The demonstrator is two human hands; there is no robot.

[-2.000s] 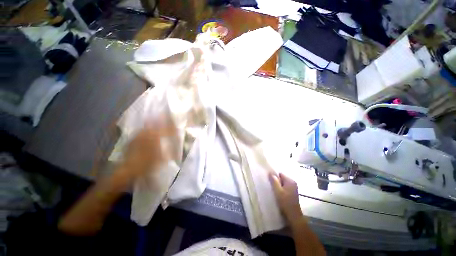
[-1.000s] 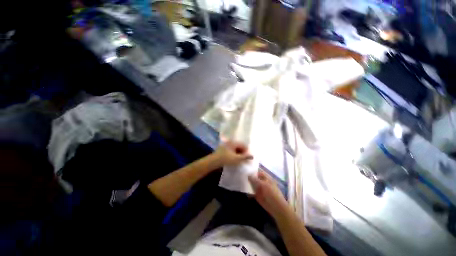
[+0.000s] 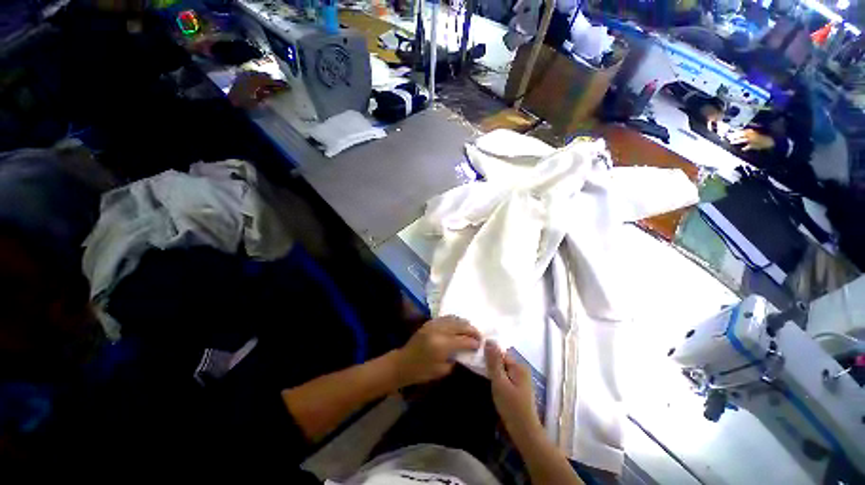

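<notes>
A cream garment [image 3: 517, 232] lies spread and bunched on the sewing table, with sleeve-like parts reaching toward the wearer. My left hand [image 3: 438, 350] pinches the near end of one part at the table's front edge. My right hand [image 3: 510, 379] grips the same end just beside it, the hands nearly touching. The pinched edge is mostly hidden by the fingers. The white sewing machine head [image 3: 749, 346] with a blue stripe stands to the right, apart from both hands and the garment.
A white garment heap [image 3: 180, 218] and dark cloth lie low at left. A grey table extension [image 3: 389, 170] reaches another machine [image 3: 327, 71]. Dark cut pieces [image 3: 773, 223] lie behind the machine. A cardboard box [image 3: 569, 85] stands at the back. Other people's hands [image 3: 751, 140] show at upper right.
The view has swung left. My left hand, blurred over the garment two seconds ago, came to the near end of a part. My right hand left the right-hand part and joined it.
</notes>
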